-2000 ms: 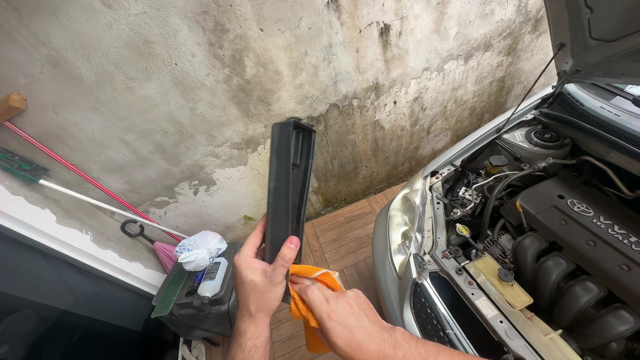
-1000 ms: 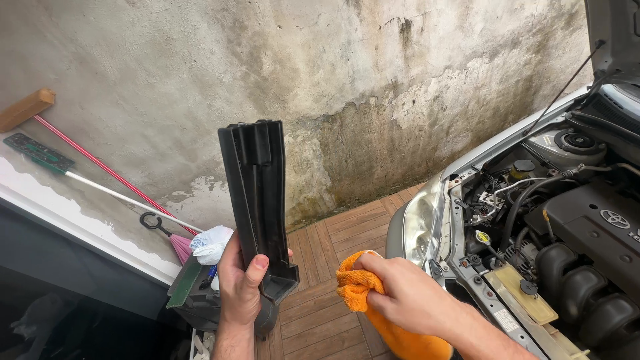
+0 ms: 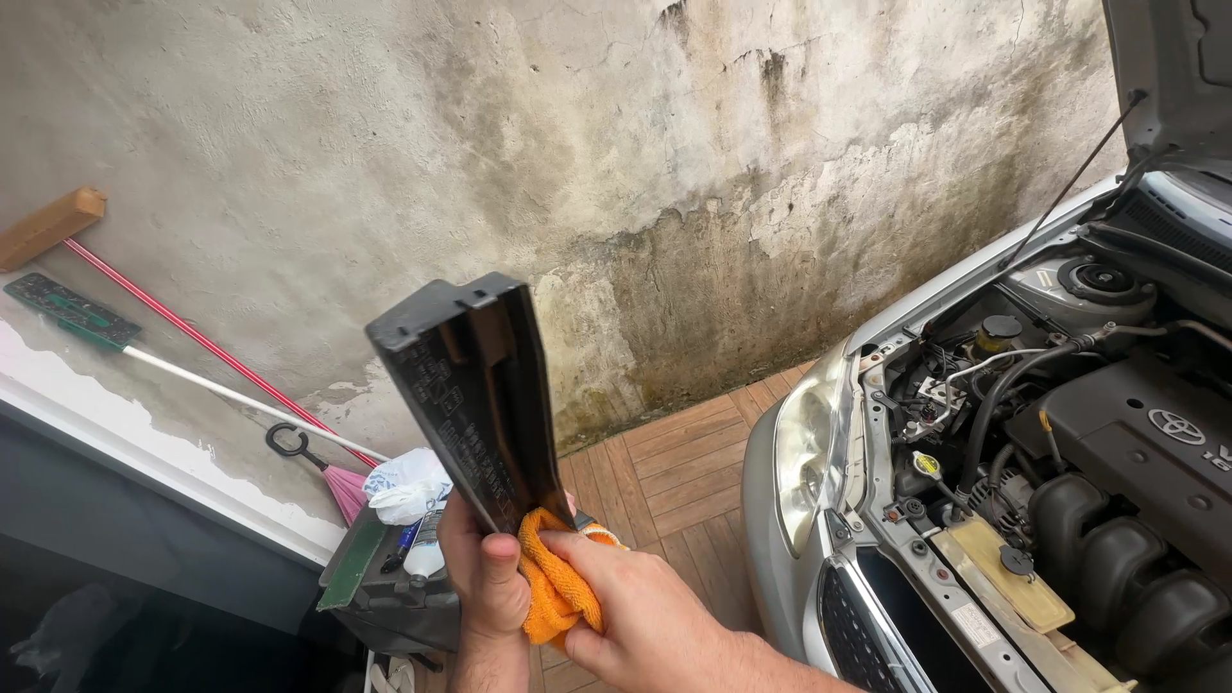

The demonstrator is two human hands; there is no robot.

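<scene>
A long black plastic cover [image 3: 472, 404], bearing raised writing on its inner side, stands tilted upright in my left hand [image 3: 496, 587], which grips its lower end. My right hand [image 3: 635, 597] holds an orange cloth [image 3: 553, 587] and presses it on the lower end of the cover, close to my left thumb. The cloth and my right hand hide the cover's bottom edge.
At the right is a silver car with its hood [image 3: 1174, 96] raised, showing the engine cover [image 3: 1136, 433] and headlight [image 3: 808, 452]. A black box [image 3: 404, 606] holds a plastic bag [image 3: 409, 481] and bottle. Brooms lean on the stained wall [image 3: 616, 192].
My right hand has brought the orange cloth from beside the car back onto the cover. The cover has turned and tilted in my left hand, so its inner side with writing now shows.
</scene>
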